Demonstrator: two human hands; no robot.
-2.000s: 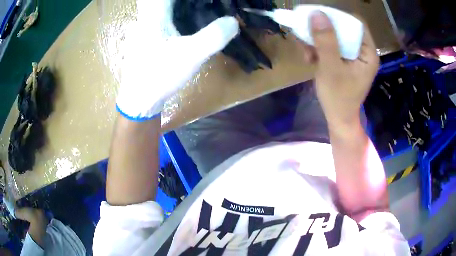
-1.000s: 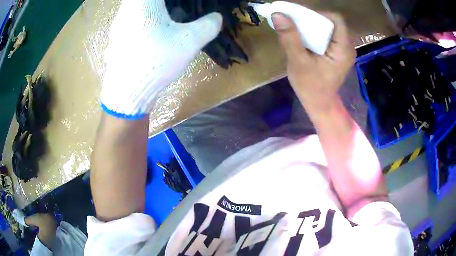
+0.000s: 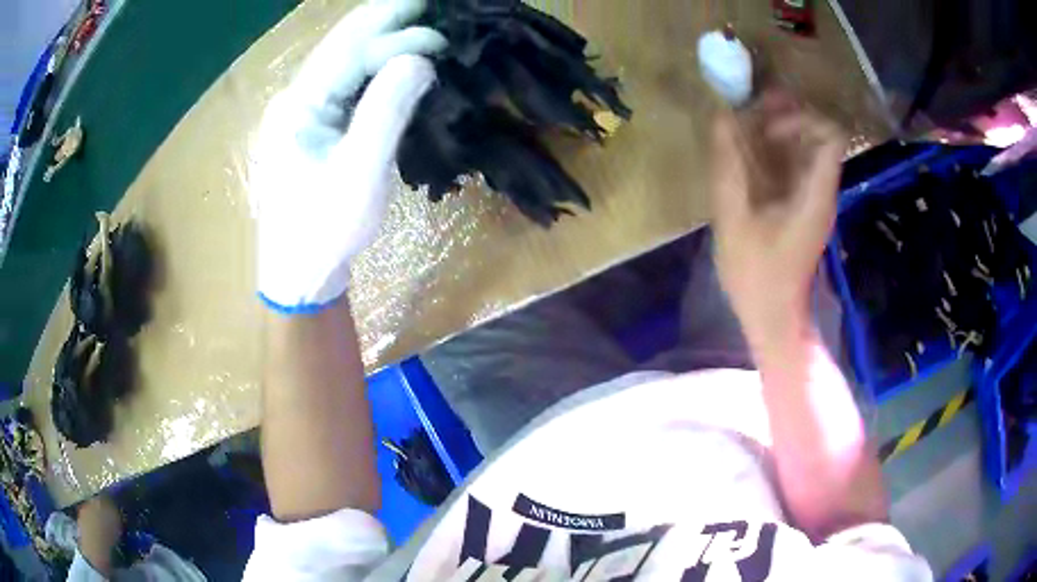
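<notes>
My left hand (image 3: 341,159), in a white knitted glove with a blue cuff edge, holds a black shaggy figure assembly (image 3: 489,102) over the bench at the top centre. Its ragged strips point right, with a small pale tip at their end. My right hand (image 3: 779,171) is bare, blurred and open, just below the white glue bottle (image 3: 726,68), which looks like a round white blob on the bench. The hand appears apart from the bottle.
Two black figure pieces (image 3: 105,279) lie at the bench's left. A pale part (image 3: 66,150) lies on the green belt (image 3: 148,68). A red item (image 3: 794,16) is at the top right. Blue crates (image 3: 859,307) with black pieces stand right and below. Another person's hand (image 3: 100,529) shows bottom left.
My right hand has let go of the glue bottle, which now stands on the bench. The black assembly shows more fully in my gloved left hand, lower in the picture.
</notes>
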